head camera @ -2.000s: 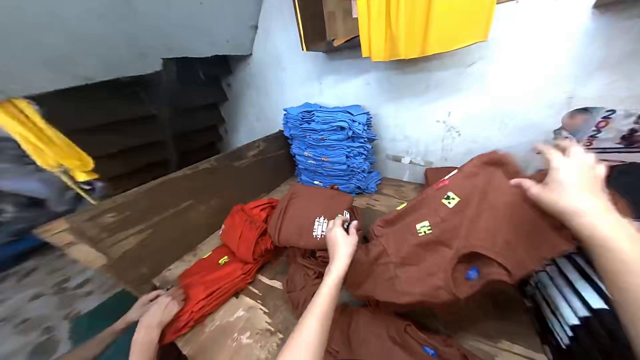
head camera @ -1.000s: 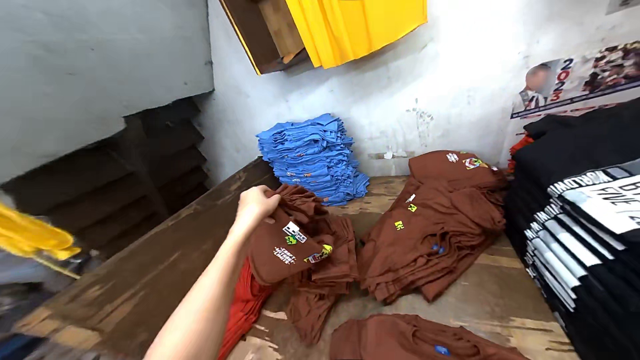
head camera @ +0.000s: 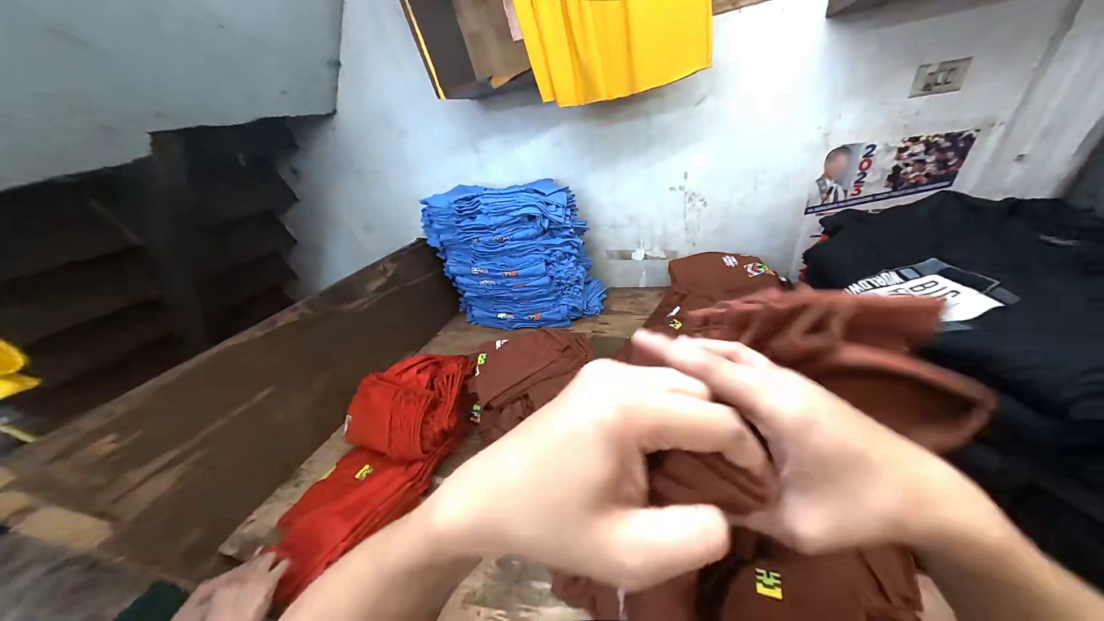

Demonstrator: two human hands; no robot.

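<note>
Close together in the middle of the view, my left hand (head camera: 595,466) and my right hand (head camera: 802,440) both grip a brown fabric garment (head camera: 845,328), which is bunched between them and blurred on the right. More brown garments (head camera: 828,586) with a yellow-green print lie below my hands. Behind my left hand is a folded brown stack (head camera: 530,366), beside a bundled red garment (head camera: 410,405). Another brown pile (head camera: 724,272) stands behind the held garment. My fingertips are partly hidden in the cloth.
Blue folded garments (head camera: 513,254) form a tall stack by the wall. Black shirts (head camera: 992,285) are piled at right. A wooden side board (head camera: 259,388) edges the table at left. Another person's hand (head camera: 233,591) touches red garments (head camera: 354,509) at lower left. Yellow cloth (head camera: 617,47) hangs above.
My right hand, out of view one second ago, is back beside my left. My left hand has left the folded brown stack, and both hands now hold a brown garment. The view has shifted.
</note>
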